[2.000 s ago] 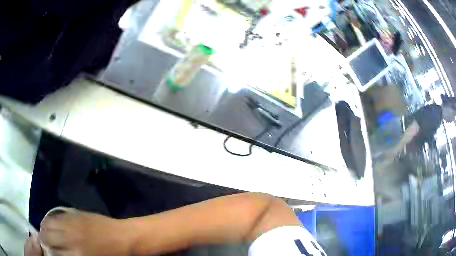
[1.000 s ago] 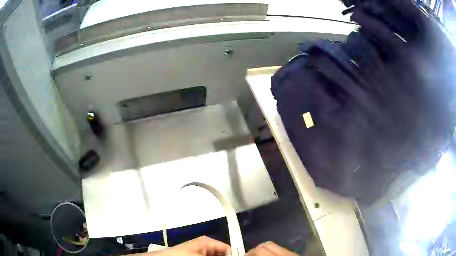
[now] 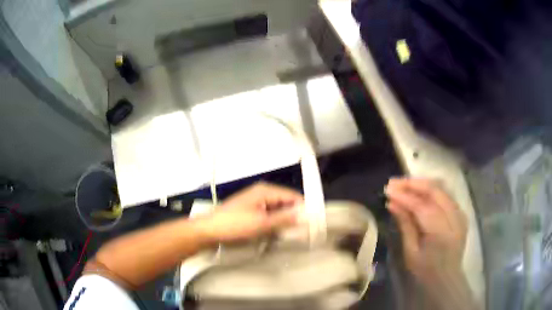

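Observation:
A cream-beige handbag [image 3: 284,278] is low in the centre, its opening facing up, blurred. A long flat handle [image 3: 313,187] rises from its rim in a loop. My left hand [image 3: 257,212] is at the rim beside the handle end, fingers curled on the bag. My right hand [image 3: 423,221] is raised right of the bag, apart from it, with thumb and fingertips together. A tiny pale spot shows at those fingertips; blur hides whether it is a held item.
A low pale shelf [image 3: 242,136] stands ahead, with small dark items at its left. A round bin [image 3: 97,200] with yellow bits is at left. A white-edged table [image 3: 387,103] with navy cloth [image 3: 460,72] is at right. Clear plastic-like material [image 3: 520,200] lies at far right.
The view has swung from the machine table to the shelf, then tilted down, showing more of the bag. My right hand has moved away from the handle, up and right. My left hand stays by it.

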